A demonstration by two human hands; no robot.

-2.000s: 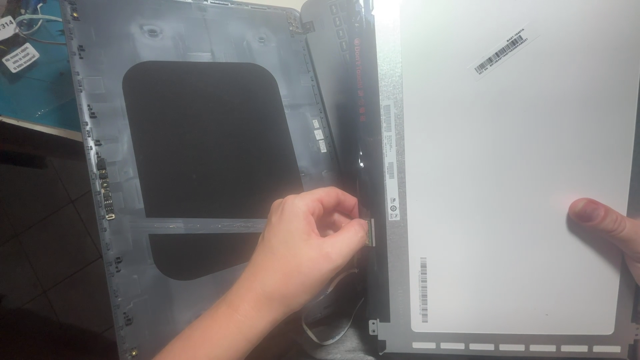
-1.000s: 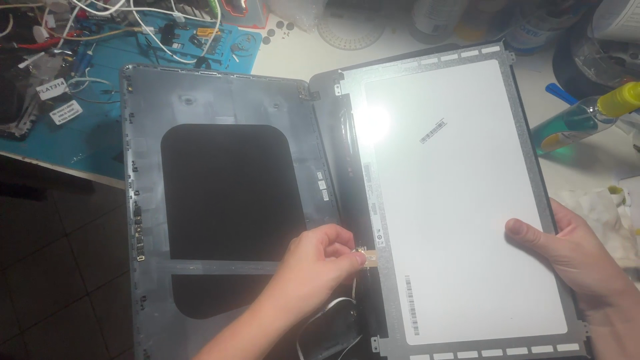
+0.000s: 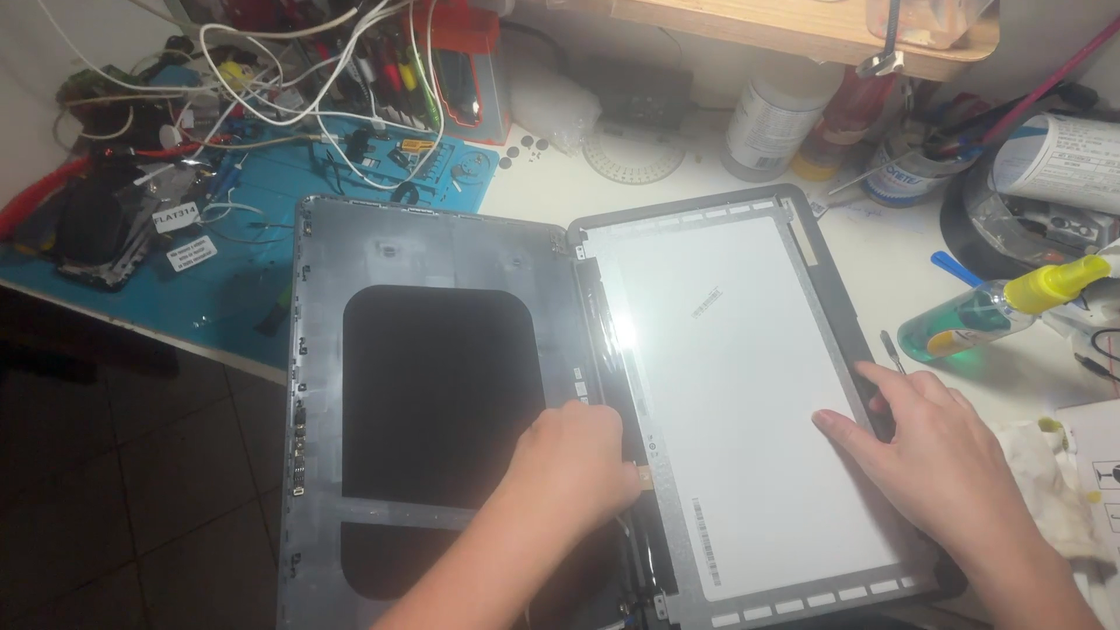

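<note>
The laptop display panel (image 3: 752, 376) lies with its white back up, inside a grey frame on the right. To its left is the laptop lid's back cover (image 3: 385, 254), inner side up, with black patches. My left hand (image 3: 577, 455) is closed at the panel's left edge, its fingertips at a tan connector tape (image 3: 646, 478); what lies inside the fingers is hidden. My right hand (image 3: 919, 437) grips the panel and frame by their right edge, thumb on top and fingers at the frame's side. A thin cable (image 3: 626, 534) runs below my left hand.
A blue work mat (image 3: 236, 306) with tangled white cables and parts lies at the upper left. A spray bottle (image 3: 971, 324) of green liquid lies at the right, near a screwdriver (image 3: 892, 352) and a white cloth (image 3: 1041, 481). White bottles, a tool cup and a wooden shelf (image 3: 787, 26) are behind.
The panel, raised in my right hand a second ago, now lies lower over the table. My right hand has shifted up along its edge, while my left stays at the connector. The view now takes in more table.
</note>
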